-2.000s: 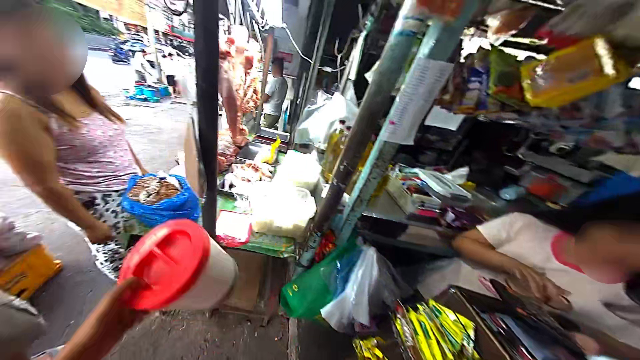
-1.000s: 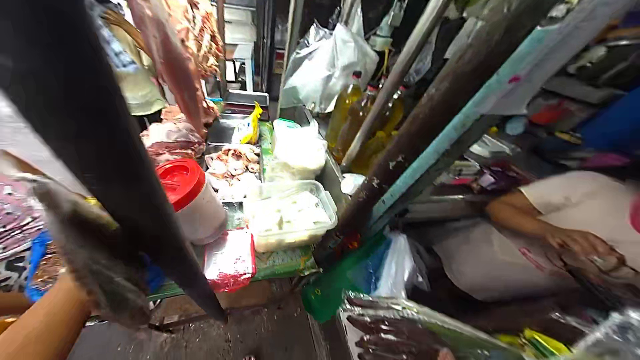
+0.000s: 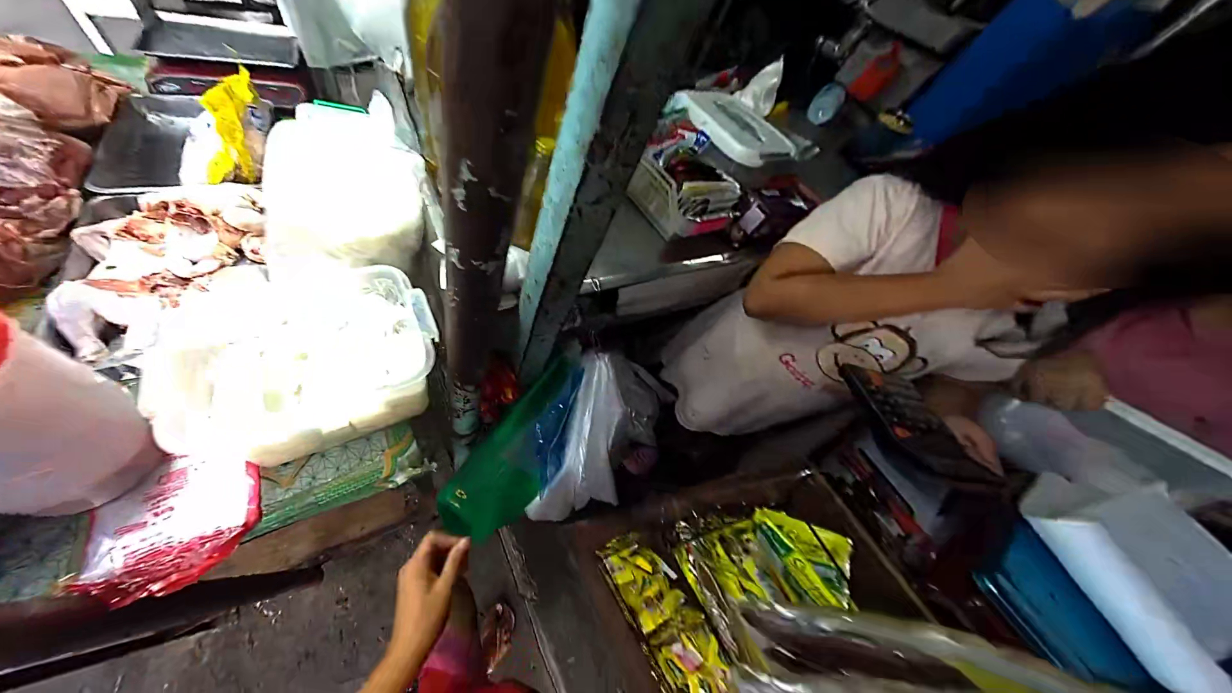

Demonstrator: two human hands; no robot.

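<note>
My left hand [image 3: 423,592] reaches up from the lower middle, its thumb and fingertips pinching the lower corner of a green plastic bag [image 3: 505,472]. That bag hangs at the foot of a pole, with a white plastic bag [image 3: 587,438] beside it. To the left, a clear plastic tub of white pieces [image 3: 298,375] stands on the stall table. A red-and-white plastic packet [image 3: 173,529] lies in front of it, next to a pale container [image 3: 63,423] with a red edge. My right hand is not in view.
A rusty pole [image 3: 486,192] and a light-blue post [image 3: 573,183] rise between the stalls. Raw poultry [image 3: 183,241] lies at left. A person in a pale shirt [image 3: 837,327] sits at right, with a calculator [image 3: 910,423] nearby. Yellow sachets [image 3: 712,577] fill a wooden tray.
My left hand held the red-lidded container two seconds ago; the container was on the table one second ago. The hand has moved right to the green bag. The view has turned down toward the stall.
</note>
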